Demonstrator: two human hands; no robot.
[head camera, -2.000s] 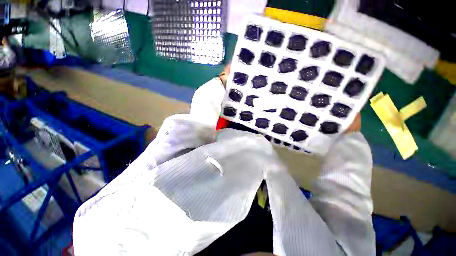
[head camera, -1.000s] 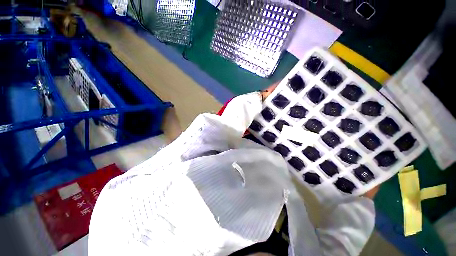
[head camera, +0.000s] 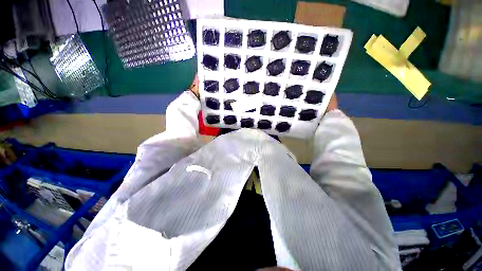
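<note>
A white foam tray (head camera: 264, 77) with rows of pockets is held up in front of me over the bench's front edge. Most pockets show dark, rounded pieces; I cannot tell their exact kind. A white scrap covers part of the lower left pockets. My left hand (head camera: 196, 86) holds the tray's left edge, with only a bit of it showing past the smock cuff. My right hand (head camera: 333, 102) holds the lower right edge and is mostly hidden by tray and sleeve.
A shiny blister tray (head camera: 150, 34) and a second shiny sheet (head camera: 76, 66) lie on the green mat at left, near black cables. Yellow tape strips (head camera: 399, 63) lie at right. A brown piece (head camera: 320, 14) lies behind the foam tray. Blue racks (head camera: 79, 172) stand below the bench.
The view has turned. The foam tray, tilted a second ago, now sits nearly square and further left in view, still held by both hands. The red box on the floor is out of view.
</note>
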